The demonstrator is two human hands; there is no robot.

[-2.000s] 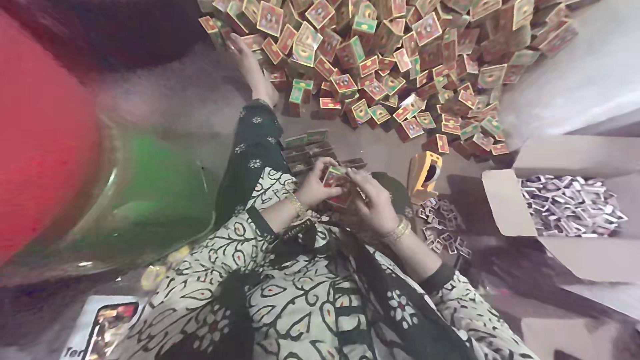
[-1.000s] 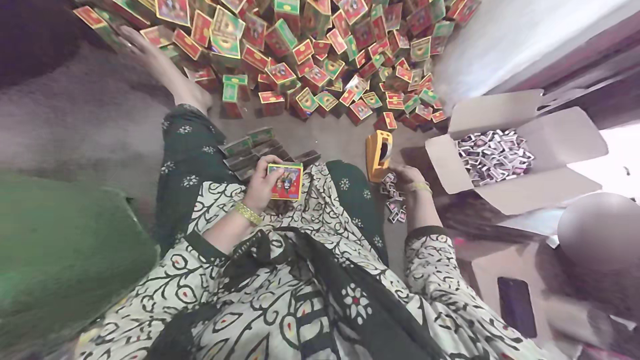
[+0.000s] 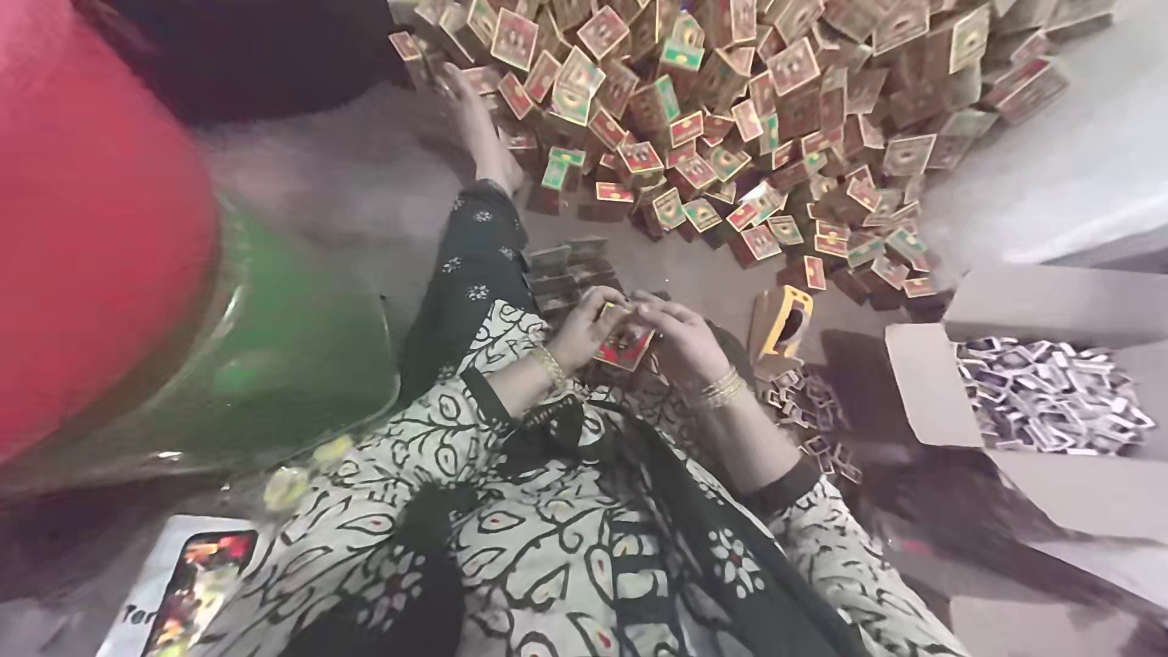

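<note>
Above my lap, my left hand [image 3: 591,330] holds a small printed red and yellow box [image 3: 626,349]. My right hand [image 3: 680,339] is at the box's upper right side, its fingers bent over the top edge; whether they grip anything is hidden. Dark flat boxes [image 3: 570,269] lie in rows just beyond my left hand. Right of my hands stands a yellow tape dispenser or similar tool [image 3: 787,321]. Small pale rectangular pieces [image 3: 803,399] lie loose on the floor just below it.
A large heap of printed boxes [image 3: 693,137] covers the floor ahead. An open cardboard carton [image 3: 923,383] at the right holds many small pale pieces [image 3: 1054,394]. My bare foot [image 3: 484,132] rests near the heap. At the left are a green object [image 3: 301,338] and a red one [image 3: 91,228].
My right hand has come from the loose pieces beside the yellow tool to the box at my left hand. The view has shifted, bringing the red object back in.
</note>
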